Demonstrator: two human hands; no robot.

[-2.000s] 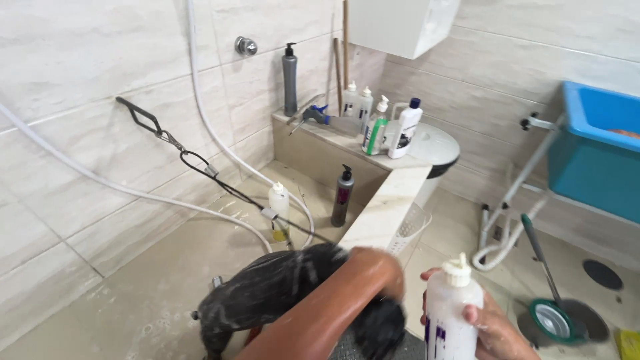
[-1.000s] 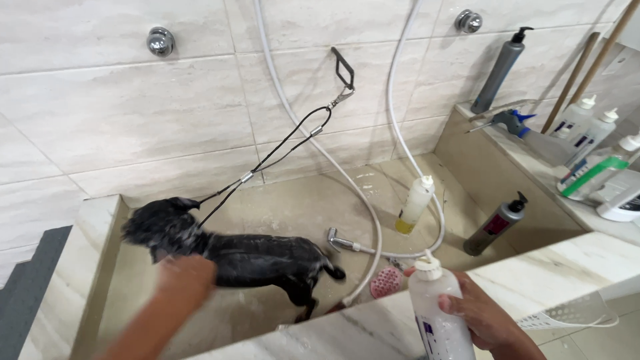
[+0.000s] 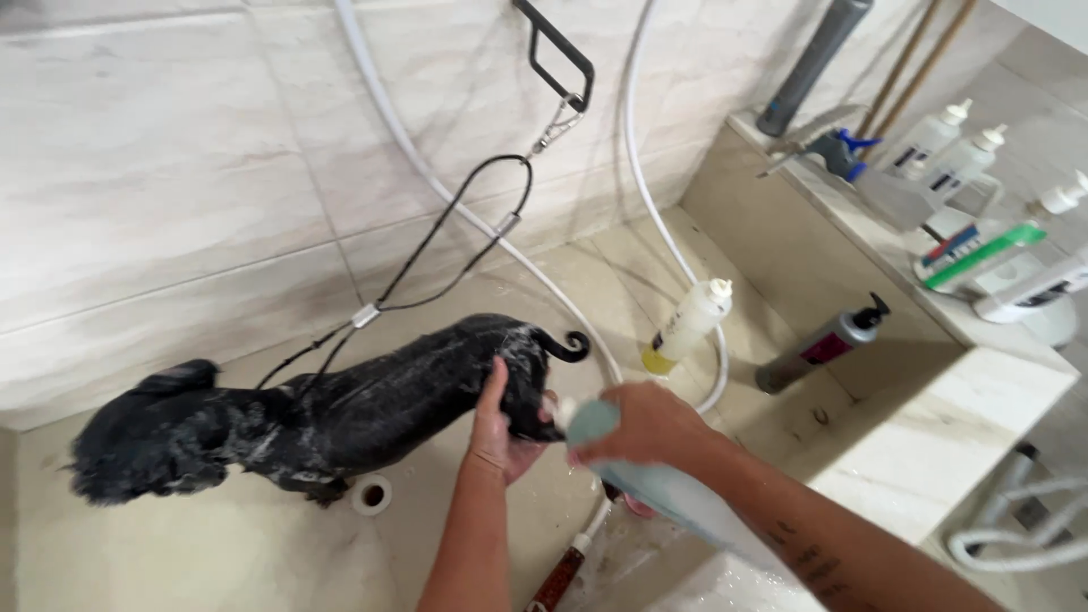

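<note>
A wet black dog (image 3: 399, 399) with streaks of lather stands in the tiled wash basin, its head at the left and its curled tail at the right. My left hand (image 3: 503, 433) holds the dog's hind leg. My right hand (image 3: 646, 433) grips a translucent squeeze bottle (image 3: 671, 493), tilted so that its white nozzle points at that leg. From the dog's neck a black cable loop (image 3: 442, 229) runs up to a metal clip on the black wall bracket (image 3: 557, 51). Part of the hind leg is hidden behind my hands.
A white hose (image 3: 544, 285) crosses behind the dog. In the basin stand a squeeze bottle with yellow liquid (image 3: 684, 327) and a grey pump bottle (image 3: 816, 348). Several bottles line the marble ledge (image 3: 858, 246). A drain (image 3: 371, 494) lies by the dog's front paw.
My left hand has moved from the dog's front end to its hind leg. My right hand has brought the squeeze bottle over to that leg and tilted it. The view has come closer to the dog.
</note>
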